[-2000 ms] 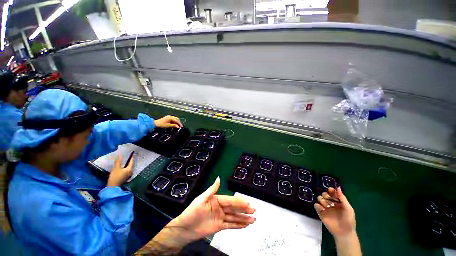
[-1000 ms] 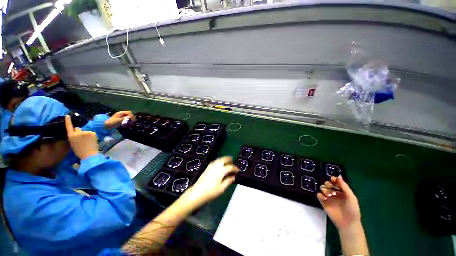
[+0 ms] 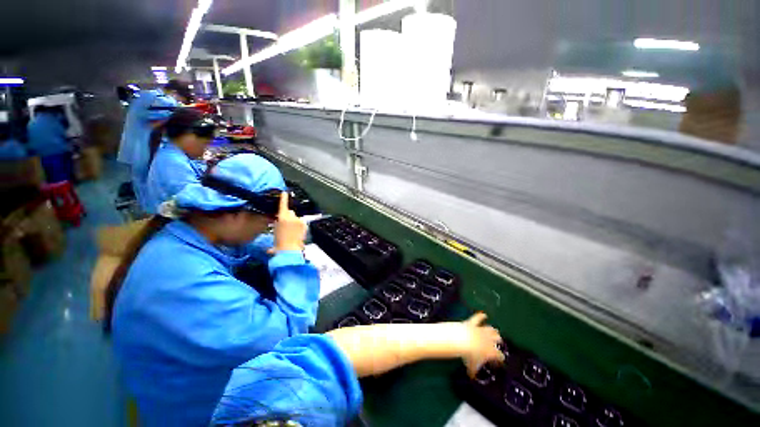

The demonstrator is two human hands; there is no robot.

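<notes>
A black foam tray [image 3: 546,390] of small dark square housings with shiny rims lies on the green bench at the lower right, cut off by the bottom edge. My left hand [image 3: 482,345] reaches across to its near-left end, fingers down over a corner pocket. The fingertips partly cover the housing there, and whether they grip it cannot be told. A corner of white paper [image 3: 471,417] shows below the tray. My right hand is out of the picture.
A second filled tray [image 3: 414,293] lies left of mine, and another [image 3: 354,244] beyond it. A person in a blue smock [image 3: 212,308] sits close on my left, a hand raised to the headband. A low grey wall [image 3: 533,200] runs behind the bench; a clear bag [image 3: 733,313] hangs at right.
The view has swung left and up. My left hand has gone from above the paper to the tray's left end. My right hand has left the picture. The neighbour's hand has risen to the headband.
</notes>
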